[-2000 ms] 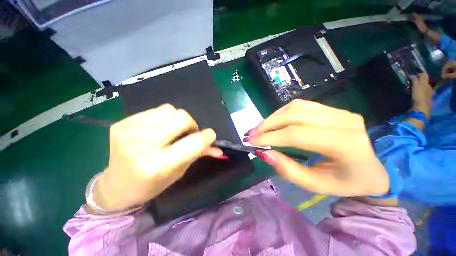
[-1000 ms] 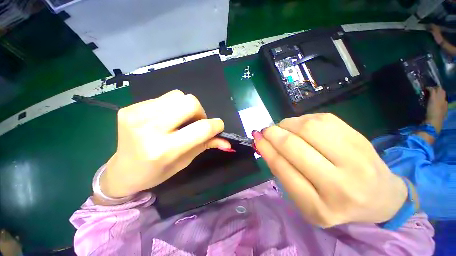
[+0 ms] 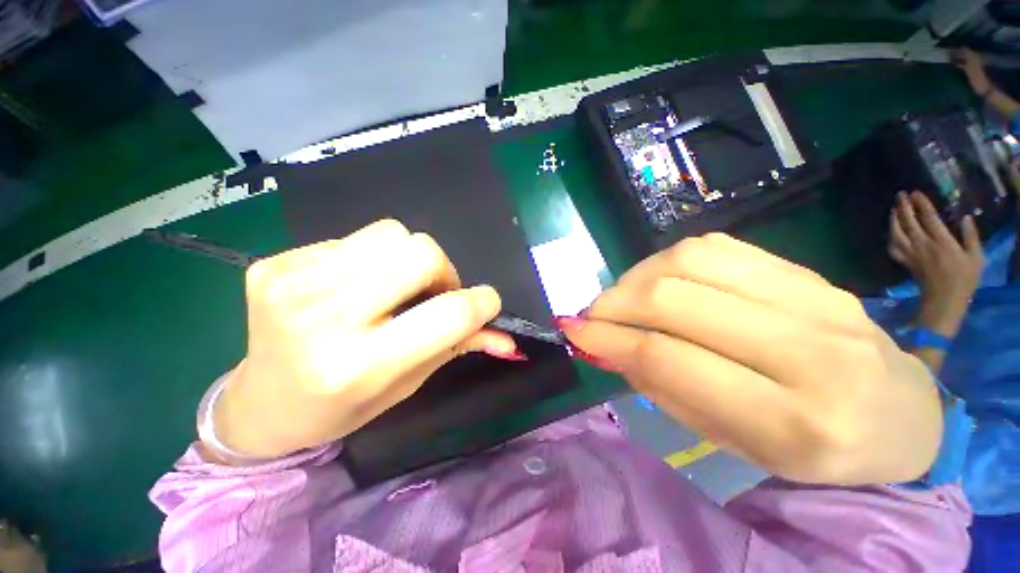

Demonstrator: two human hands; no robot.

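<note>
My left hand (image 3: pixel 358 336) grips a thin black bar (image 3: pixel 526 326), a tablet half-assembly seen on edge. One end sticks out past its fingertips towards the centre; the other end shows beyond the hand at the left. My right hand (image 3: pixel 761 358) has its thumb and fingertips together at the bar's right end; whether a small piece is between them cannot be told. A white backing sheet (image 3: pixel 568 269) lies on the mat just behind the right fingertips. Black foam (image 3: pixel 392 190) lies under and behind my hands.
An open tablet (image 3: pixel 727 146) lies on black foam at the back right. Tiny white scraps (image 3: pixel 549 159) lie on the green mat. A whitish board (image 3: pixel 324 67) stands behind. At the right, a blue-sleeved person's hand (image 3: pixel 940 252) touches another unit (image 3: pixel 951 162).
My right hand was more open around the bar's end, with a white bit at its fingertips; its fingers are now closed together there. The neighbour's hand has moved on their unit.
</note>
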